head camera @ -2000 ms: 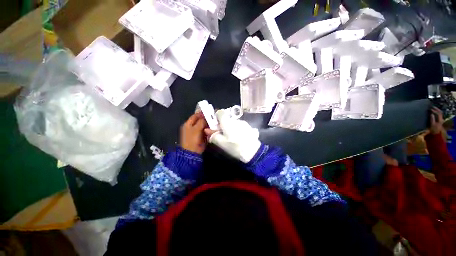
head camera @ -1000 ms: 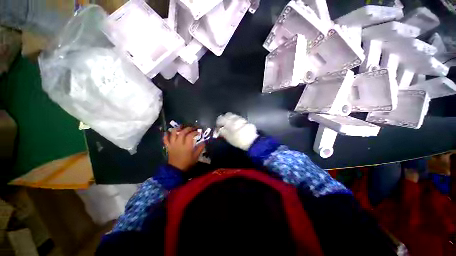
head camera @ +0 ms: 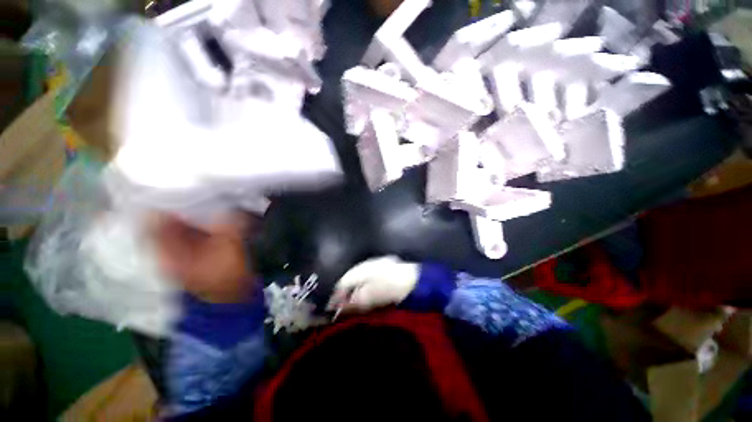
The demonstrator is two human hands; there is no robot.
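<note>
My left hand, bare and blurred, is raised at the left. It grips the lower edge of a large, blurred white plastic housing; its fingertips are hidden. My right hand, in a white glove, rests low over the table near the centre, its fingers bent down. Whether a small piece is between its fingertips is too blurred to tell. A loose pile of small white plastic clips lies on the dark table just left of my right hand.
More white housings are heaped behind the held one. A group of housings stands at the right, one lying at its front. A cloudy plastic bag is at the left edge. A red-clothed person is at the right.
My left hand has moved left from the clips and taken hold of a housing. My right hand is lower beside the clips. One more housing lies at the right group's front than two seconds ago.
</note>
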